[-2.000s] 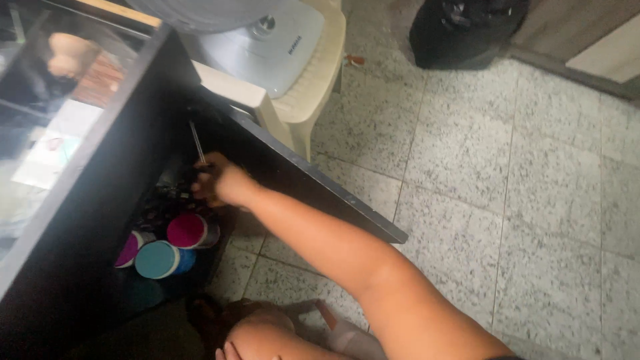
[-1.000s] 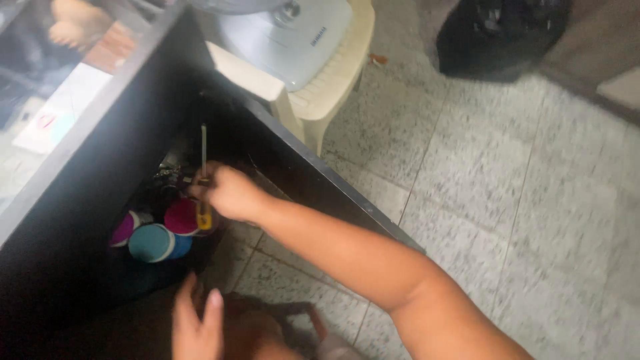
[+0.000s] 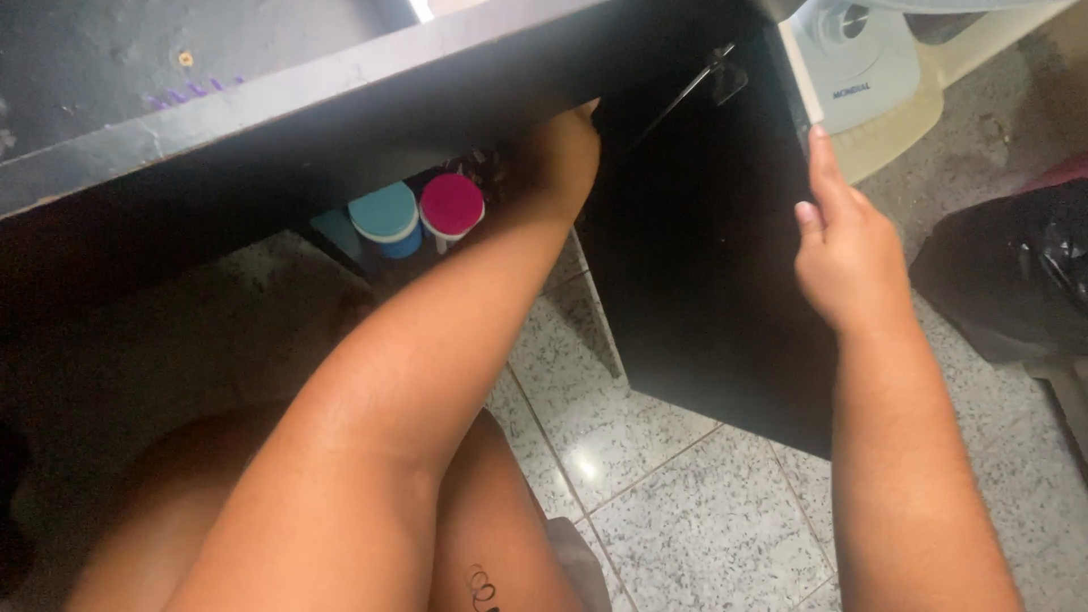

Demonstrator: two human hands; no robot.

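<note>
My left hand [image 3: 574, 140] reaches under the edge of the black furniture top [image 3: 280, 102], beside the open cabinet door; its fingers are mostly hidden, so what it touches does not show. My right hand [image 3: 841, 212] is at the outer side of the black door [image 3: 722, 280], its index finger extended to a pale strip [image 3: 801, 76] along the door's edge. A thin metal rod [image 3: 684, 93] runs near the top of the door. Inside the cabinet, left of my left forearm, stand a blue-lidded tub [image 3: 382, 211] and a magenta-lidded tub [image 3: 452, 204].
A fan base [image 3: 850, 81] rests on a cream plastic chair [image 3: 922, 110] behind the door. A black plastic bag [image 3: 1011, 272] lies at the right on the speckled tile floor [image 3: 705, 501]. My legs are below the cabinet.
My right hand has moved from inside the cabinet, where it held a screwdriver-like tool with a yellow handle, to the door's outer edge. My left hand has moved up into the cabinet. The view has turned.
</note>
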